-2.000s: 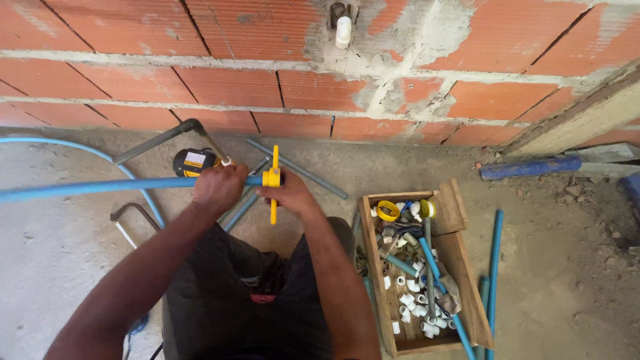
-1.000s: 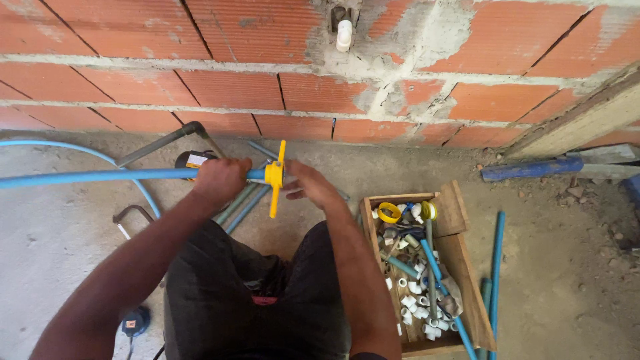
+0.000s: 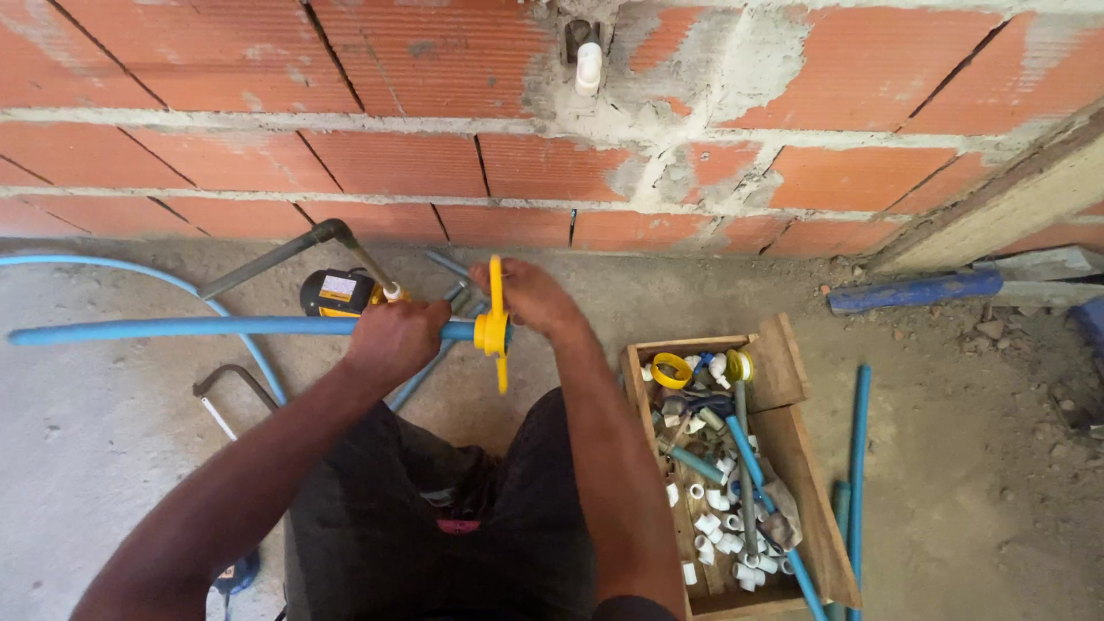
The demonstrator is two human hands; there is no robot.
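My left hand (image 3: 397, 343) is closed around a blue plastic pipe (image 3: 216, 327), which points left and is held roughly level above my lap. On the pipe's right end sits a yellow two-handled pipe tool (image 3: 492, 333), its handles pointing up and down. My right hand (image 3: 528, 296) is at the tool's upper handle, fingers bent behind it; how firmly they hold it is hidden. Just beyond my left hand, a black and yellow pump or motor (image 3: 335, 291) rests on the floor, with a dark elbowed pipe (image 3: 276, 257) by it.
To the right stands a wooden box (image 3: 634, 388) of white fittings, pipe pieces and a yellow ring (image 3: 671, 370). Blue pipes (image 3: 859, 483) lie beside it. A hacksaw (image 3: 226, 388) and blue hose (image 3: 172, 276) are on the left. A brick wall (image 3: 397, 164) with a white elbow (image 3: 588, 69) rises ahead.
My right hand was beside the tool with fingers spread a second ago; now it is up at the upper handle. My left hand has stayed on the pipe.
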